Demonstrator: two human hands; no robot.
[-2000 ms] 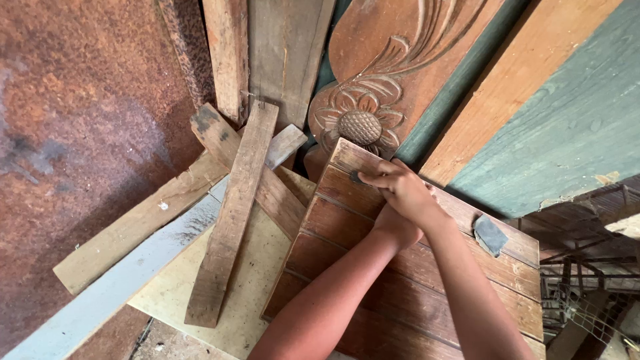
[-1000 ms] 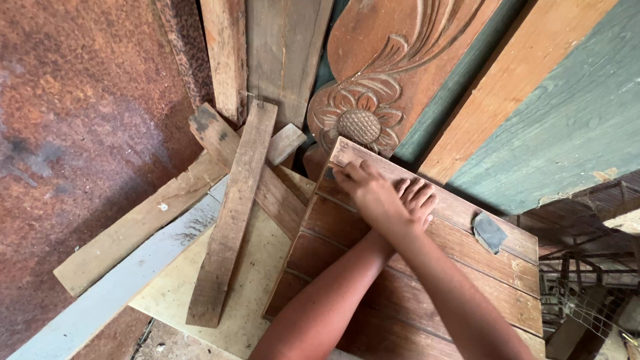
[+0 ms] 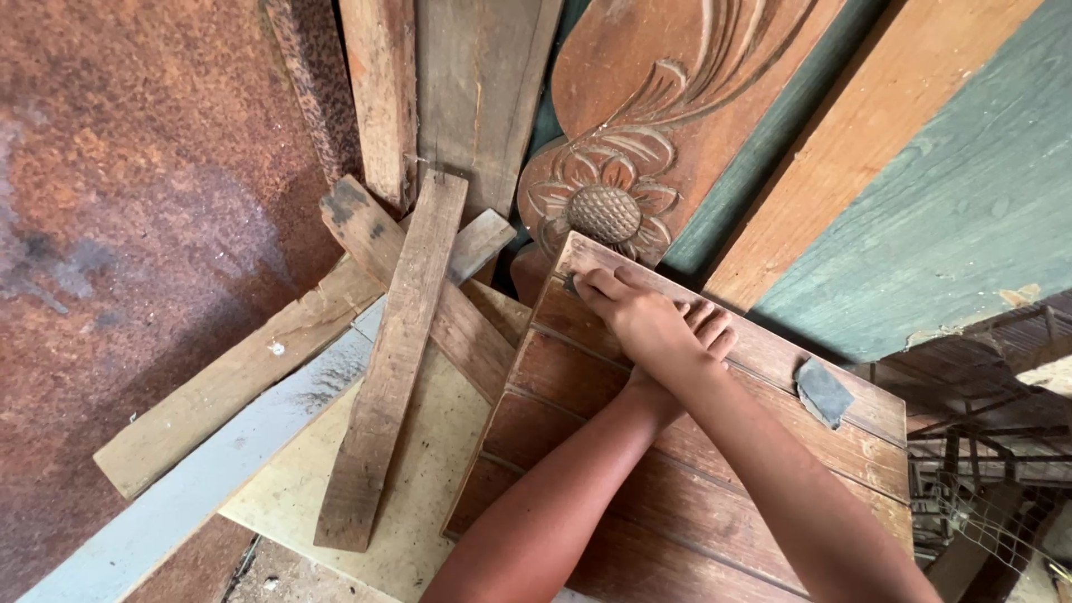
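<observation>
My forearms cross over a slatted wooden panel with a worn reddish-brown finish. My left hand lies flat on its upper part, partly hidden under my right wrist, fingers spread a little. Above it, my right hand presses on the panel near the top left corner, fingers bent over a small dark piece, apparently sandpaper, mostly hidden. A folded or torn grey piece of sandpaper lies to the right on the panel, touched by neither hand. The top slat looks paler and duller than the lower ones.
Loose wooden boards and a pale-painted board cross at the left over a cream sheet. Behind stand a carved flower panel, an upright plank and green boards. A rusty metal sheet borders the left; wire mesh is at lower right.
My right hand has moved left along the panel's top since two seconds ago, uncovering the fingers of my left hand. The grey piece of sandpaper has stayed in place.
</observation>
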